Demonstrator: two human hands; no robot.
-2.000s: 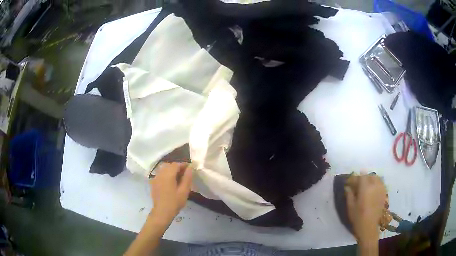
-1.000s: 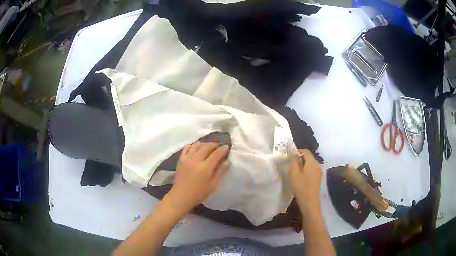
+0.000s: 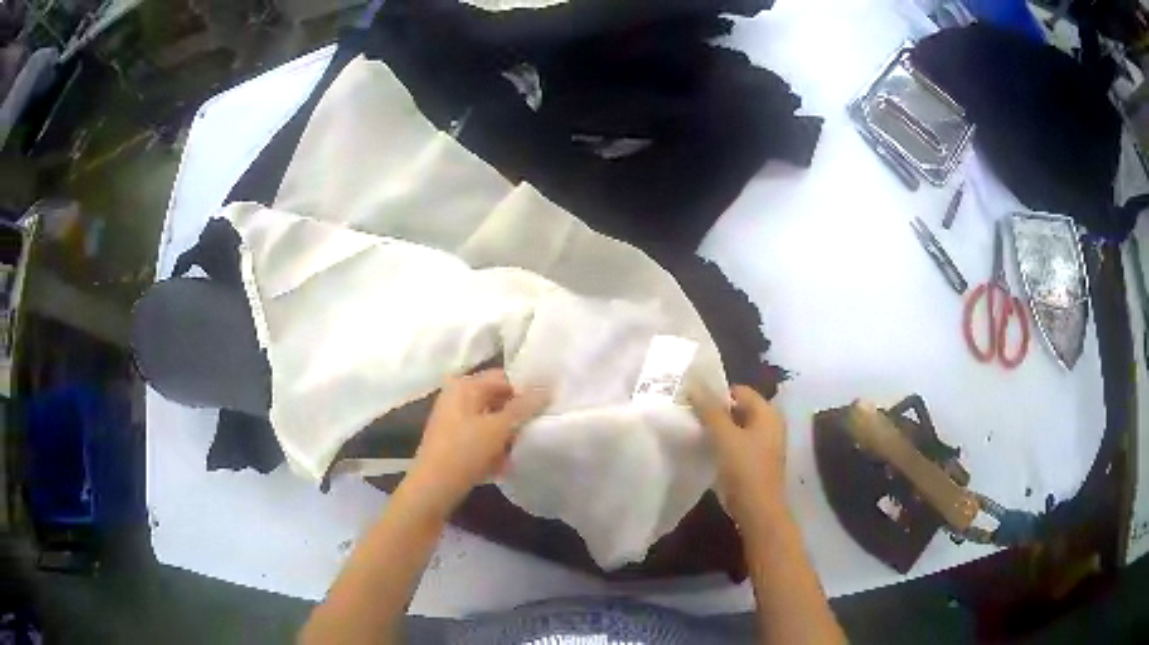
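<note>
The cream lining (image 3: 378, 302) lies spread over the black garment (image 3: 630, 76), with a dark opening framed by it at the lower left. My left hand (image 3: 476, 422) pinches the lining at the right end of this opening. My right hand (image 3: 743, 435) pinches the lining's right part, beside a small white label (image 3: 664, 367) with print. The lining between my hands is lifted into a fold. The grey rounded end of a pressing board (image 3: 202, 343) shows at the left. The steam iron (image 3: 888, 485), with a tan handle, rests on the table right of my right hand.
Scissors with red-orange rings (image 3: 995, 324), a silver iron-shaped plate (image 3: 1051, 284), snips (image 3: 939, 252) and a metal tray (image 3: 912, 116) lie at the right of the white table (image 3: 844, 302). More black cloth (image 3: 1027, 126) is at the far right. A blue bin (image 3: 63, 441) is at the left.
My right hand has let go of the iron and taken hold of the lining. My left hand has moved right along the opening. The lining's right part is now spread out, showing the label.
</note>
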